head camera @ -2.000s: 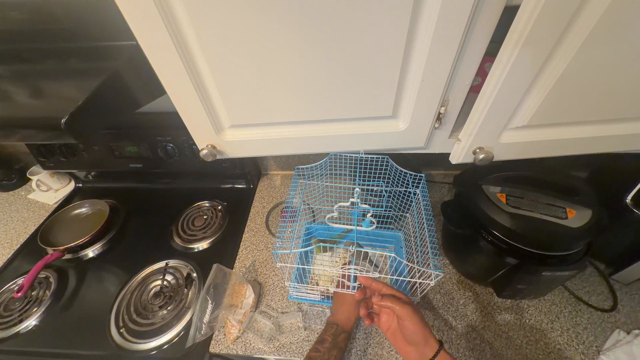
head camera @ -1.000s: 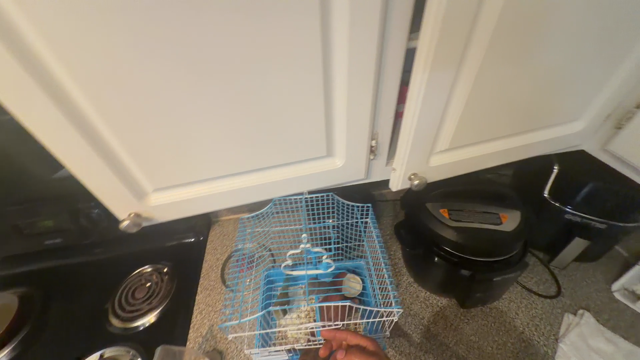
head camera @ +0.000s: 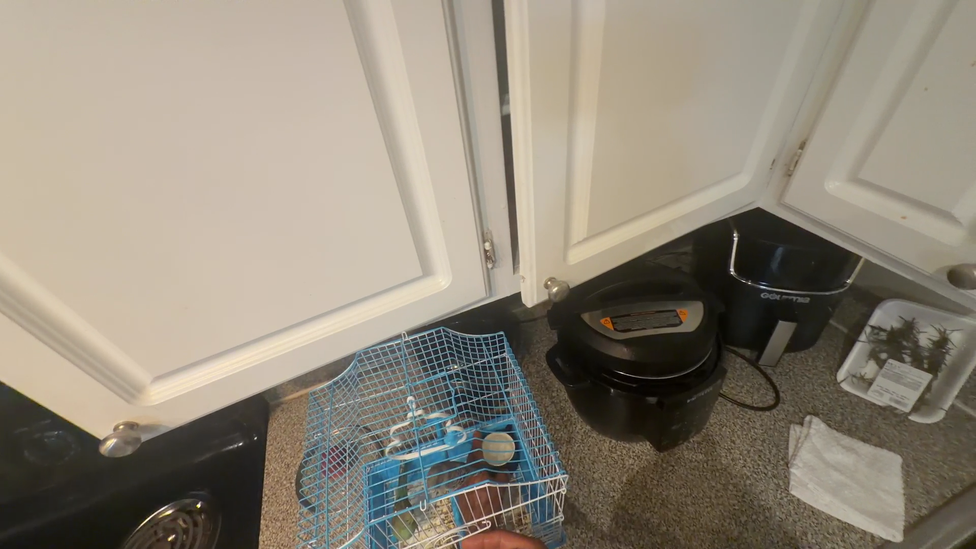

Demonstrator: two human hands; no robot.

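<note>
A blue and white wire pet cage (head camera: pixel 431 381) with a blue plastic base stands on the counter. Inside it, seen through the bars, my left hand (head camera: pixel 482 496) reaches in from the front, its fingers around a small round pale dish (head camera: pixel 499 449). Pale bedding (head camera: pixel 438 526) and a green object (head camera: pixel 402 499) lie in the base to the left of that hand. The cage's white handle (head camera: pixel 425 433) sits on top. At the bottom edge, only part of my right hand (head camera: pixel 502 540) shows at the front wires; its grip is hidden.
A black multicooker (head camera: pixel 640 358) stands right of the cage, with a black air fryer (head camera: pixel 789 290) behind. Farther right are a white tray of herbs (head camera: pixel 858 366) and a folded white cloth (head camera: pixel 846 476). Cabinet doors (head camera: pixel 305 191) overhang the cage. A stove coil (head camera: pixel 175 526) is lower left.
The view has swung right, bringing the herb tray in. The round pale dish shows in the cage now and one second ago, beside my left hand; I cannot make it out two seconds ago.
</note>
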